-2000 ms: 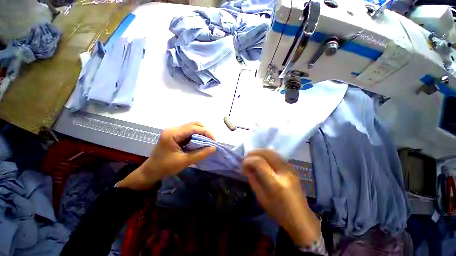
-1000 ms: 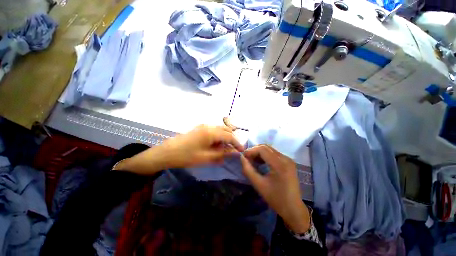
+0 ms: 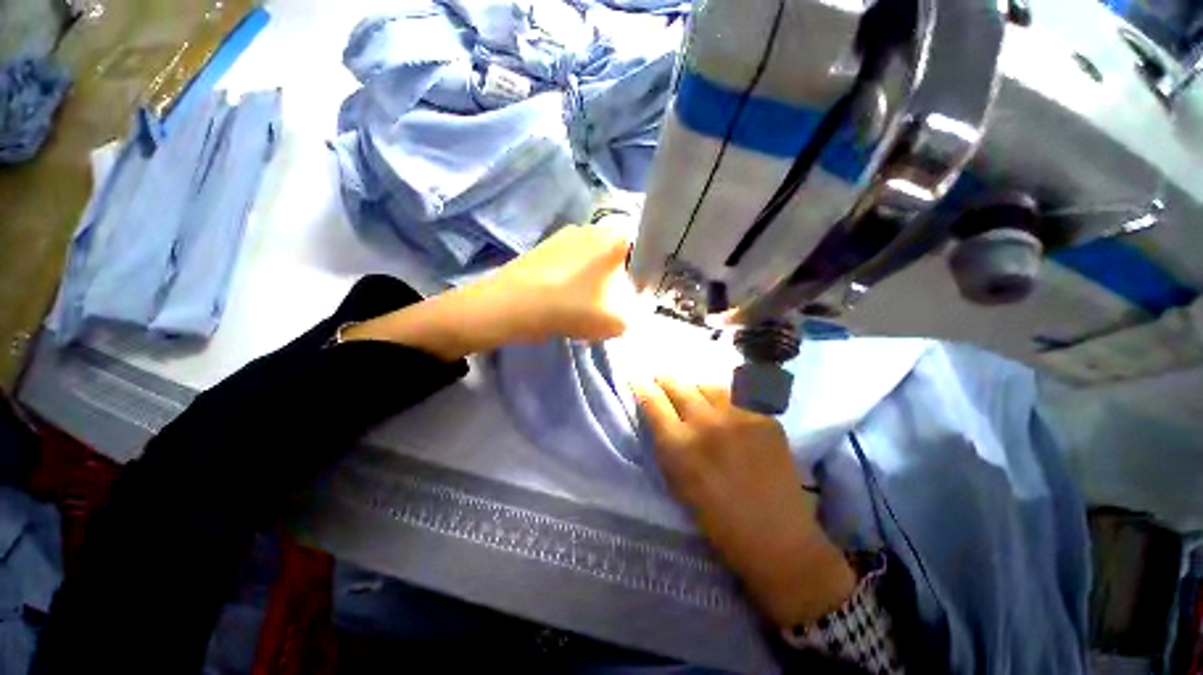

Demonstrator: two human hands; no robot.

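Note:
The light blue garment piece (image 3: 983,462) drapes from under the machine head over the table's front edge at right. A folded part of blue cloth (image 3: 567,389) hangs in loops between my hands. My left hand (image 3: 574,284) is at the left of the needle area, its fingertips on the cloth and washed out by the lamp. My right hand (image 3: 719,455) lies on the cloth just in front of the needle area, fingers forward. The sewing machine head (image 3: 792,145) stands over the work. Glare hides the cloth edge and the presser foot.
A stack of flat blue strips (image 3: 172,218) lies at left beside the brown board (image 3: 99,132). A crumpled, tied blue bundle (image 3: 462,132) lies behind my left hand. The ruler strip (image 3: 528,528) runs along the table's front edge. A dark ribbed knob (image 3: 765,367) hangs beside the needle area.
Both hands have moved from the table's front edge forward to the needle area, bringing the cloth with them. The view has moved closer to the machine head.

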